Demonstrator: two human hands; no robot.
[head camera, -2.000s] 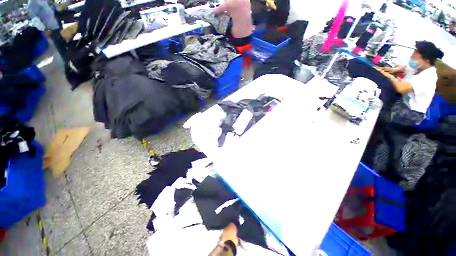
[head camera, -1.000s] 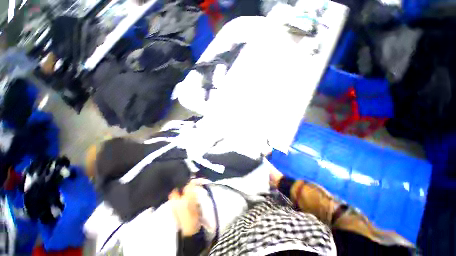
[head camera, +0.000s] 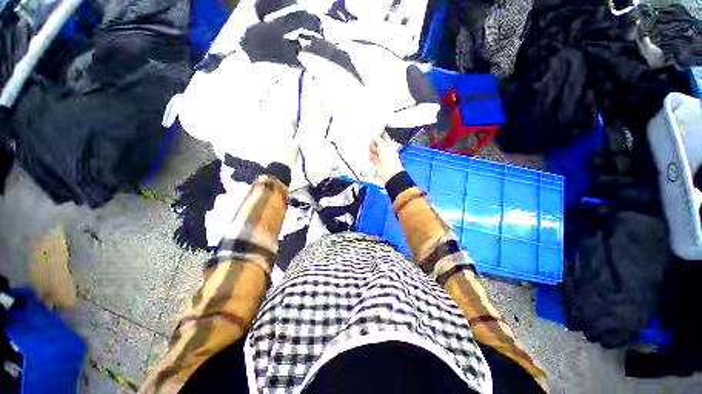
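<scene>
White cut pieces (head camera: 239, 108) lie with black cut pieces (head camera: 281, 35) in a wide, overexposed heap in front of me, over the table. My left hand (head camera: 292, 151) is at the heap's near edge; it is washed out against the white fabric and its fingers cannot be made out. My right hand (head camera: 382, 156) is at the right part of the near edge, its fingers bent on the white fabric. More black and white pieces (head camera: 335, 208) hang below, between my forearms.
A blue plastic bin (head camera: 493, 212) lies at my right, with a red-framed stool with blue top (head camera: 477, 104) behind it. Black heaps (head camera: 92, 115) stand left and right. A white tub (head camera: 681, 173) is at far right, cardboard (head camera: 51, 265) on the floor at left.
The view has turned down to my lap and the heap. Both forearms now reach forward, and the black and white pieces have moved from beside the table up onto it.
</scene>
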